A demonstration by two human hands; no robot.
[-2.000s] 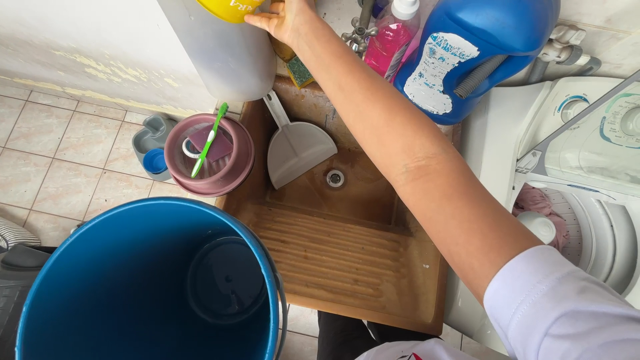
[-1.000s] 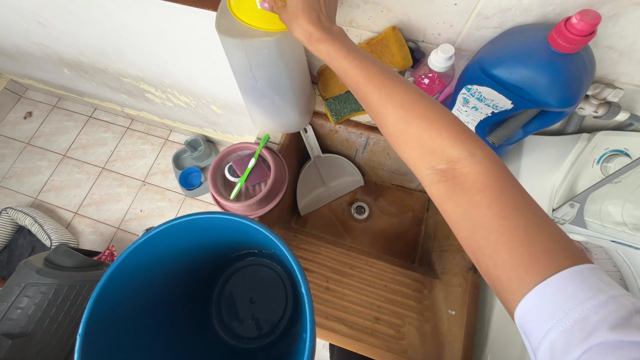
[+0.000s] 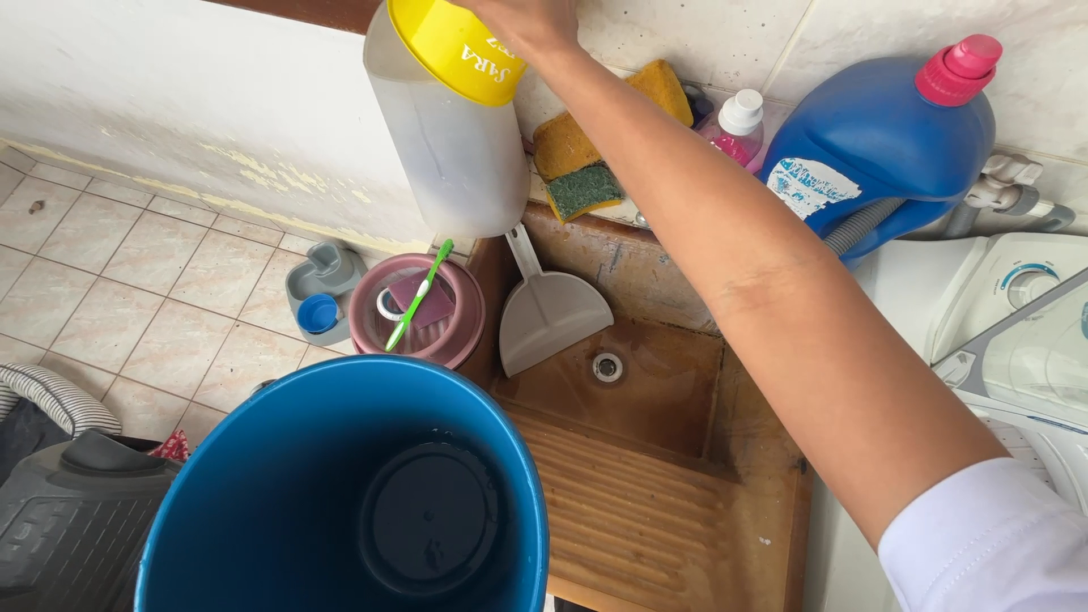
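My right hand reaches to the top edge of the view, at the yellow lid of a tall translucent plastic container; its fingertips are cut off, so its grip cannot be told. My left hand is out of view. A large blue plastic bucket, wet at its bottom, is tilted with its mouth toward me. Behind it lies a brown laundry sink with a ribbed washboard and a drain. A grey dustpan leans in the basin below the container.
Pink basins hold a green toothbrush-like brush. Sponges, a pink bottle and a big blue detergent jug line the sink's back ledge. A washing machine stands right, a grey pet feeder on the tiled floor.
The view has shifted, showing more of the container and the sponges behind the sink. My right hand stays at the yellow lid.
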